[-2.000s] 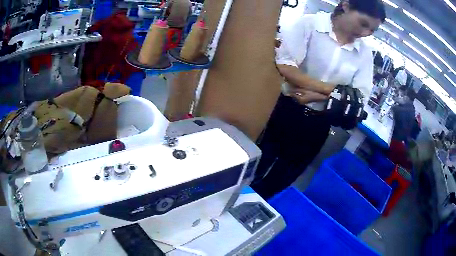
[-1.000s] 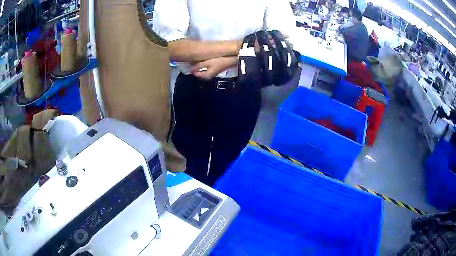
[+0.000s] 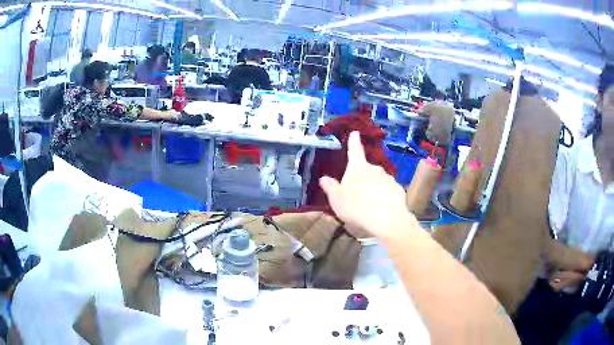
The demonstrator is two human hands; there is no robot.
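My right hand [image 3: 370, 195] is bare and raised above the sewing machine, its arm coming from the lower right. The index finger points up and away and the thumb is spread to the left; it holds nothing. My left hand is not in view. The white machine head [image 3: 296, 317] shows only its top along the bottom edge; the needle area is out of view. A clear jar with a grey lid [image 3: 237, 276] stands behind it. Brown fabric [image 3: 330, 259] lies behind the jar. Pale panels with brown pieces [image 3: 60, 283] are at the left.
Two tan thread cones [image 3: 424, 186] stand behind the machine at right. A large brown panel [image 3: 525, 175] hangs beside the white pole. A person in a white shirt [image 3: 582, 182] stands at the right edge. Across are another sewing machine [image 3: 283, 114], red fabric [image 3: 347, 138] and a person in a patterned top [image 3: 84, 124].
The view has swung left and up from the blue bins and control panel to the room beyond. My right hand has come into view, pointing. The standing person now shows at the right edge.
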